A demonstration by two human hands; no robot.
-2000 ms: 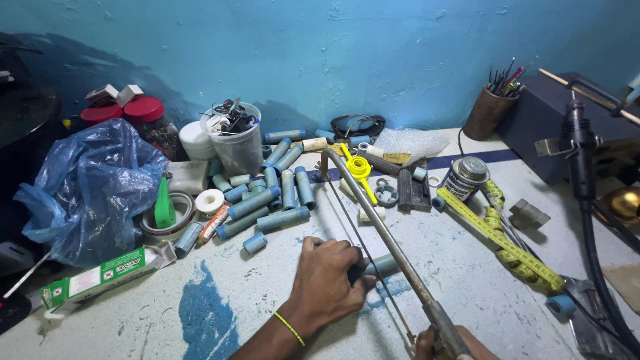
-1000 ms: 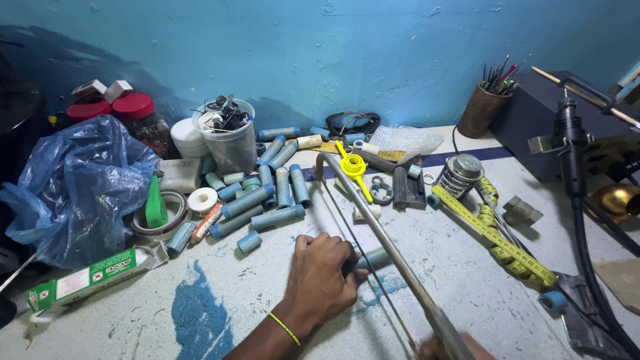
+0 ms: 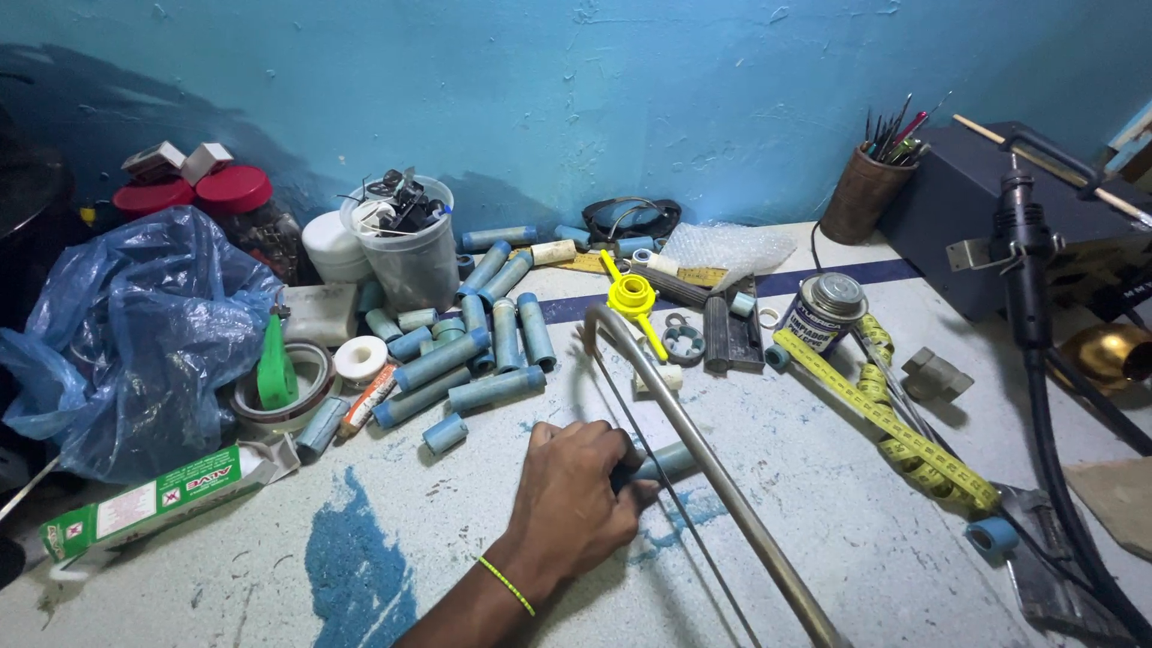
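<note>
My left hand (image 3: 580, 495), with a yellow beaded bracelet at the wrist, grips a blue plastic pipe (image 3: 675, 460) and holds it down on the worktop. Across the pipe, just right of my fingers, runs the thin blade of a hacksaw (image 3: 724, 486) with a tubular metal frame. The saw's near end lies beyond the bottom edge of the view, and my right hand is out of sight. A short cut piece of blue pipe (image 3: 445, 434) lies left of my left hand, near a pile of longer pieces (image 3: 497, 389). Blue dust marks the worktop beneath the held pipe.
Behind the pile stands a plastic tub (image 3: 409, 261) of small parts. At left are a blue plastic bag (image 3: 148, 351), a green and white box (image 3: 171, 495) and tape rolls (image 3: 362, 359). To the right are a metal can (image 3: 819, 315), a yellow measuring tape (image 3: 886, 418) and a black cable (image 3: 1044, 432).
The hacksaw has shifted along its length toward the bottom of the view, and my right hand, seen earlier at its near end, has left the view. My left hand stays on the pipe.
</note>
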